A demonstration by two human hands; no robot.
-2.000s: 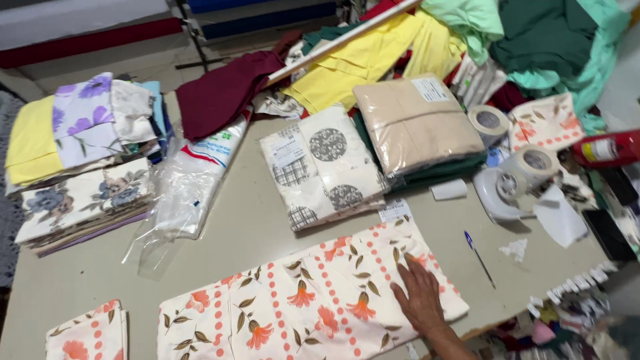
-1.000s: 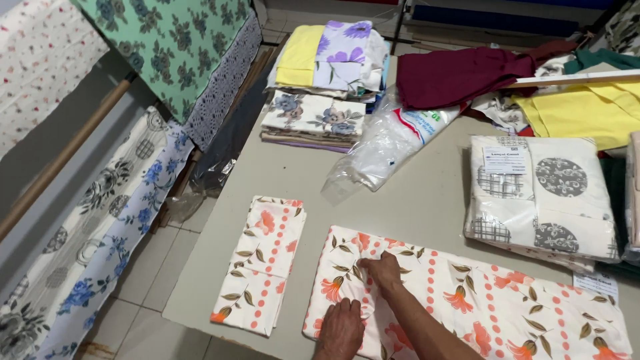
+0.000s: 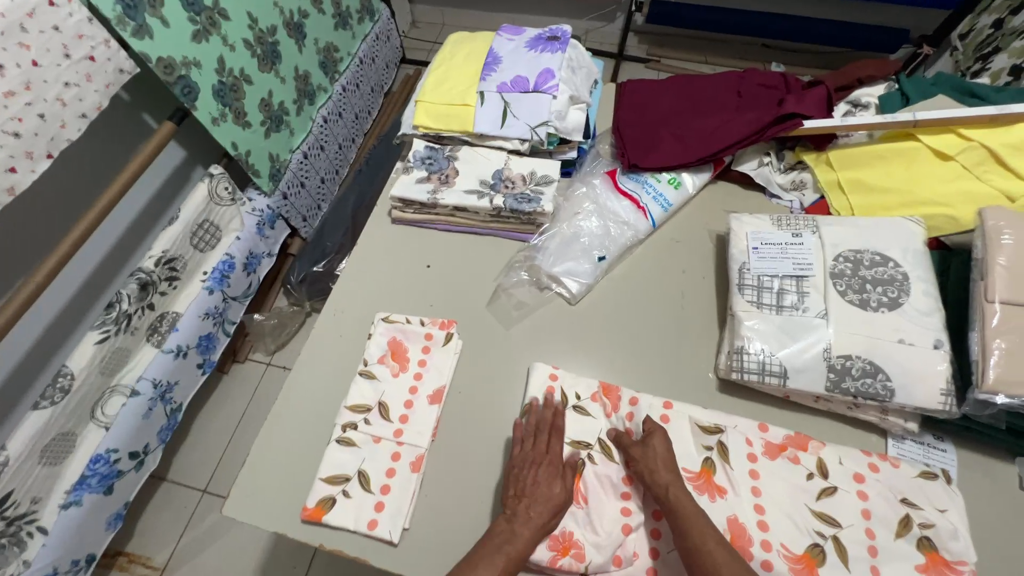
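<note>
A long folded cloth [image 3: 808, 480], white with orange flowers and dots, lies along the front of the table. My left hand [image 3: 540, 472] presses flat on its left end, fingers stretched out. Beside it my right hand [image 3: 646, 460] touches the same cloth, fingers curled down with the thumb and fingertips at its surface; whether they pinch a fold is not plain. A smaller folded piece of the same print [image 3: 388, 424] lies apart, to the left of both hands.
Folded fabrics [image 3: 480, 180] are stacked at the back left, near a plastic bag pack [image 3: 600, 224]. Wrapped sheets [image 3: 840, 312] lie at right. Maroon cloth [image 3: 712, 116], yellow cloth [image 3: 920, 172] and a white strip [image 3: 920, 120] are behind. Fabric rolls hang left of the table edge [image 3: 272, 456].
The view has swung left since two seconds ago. My left hand has flattened on the cloth's left end, from a more curled pose a second ago.
</note>
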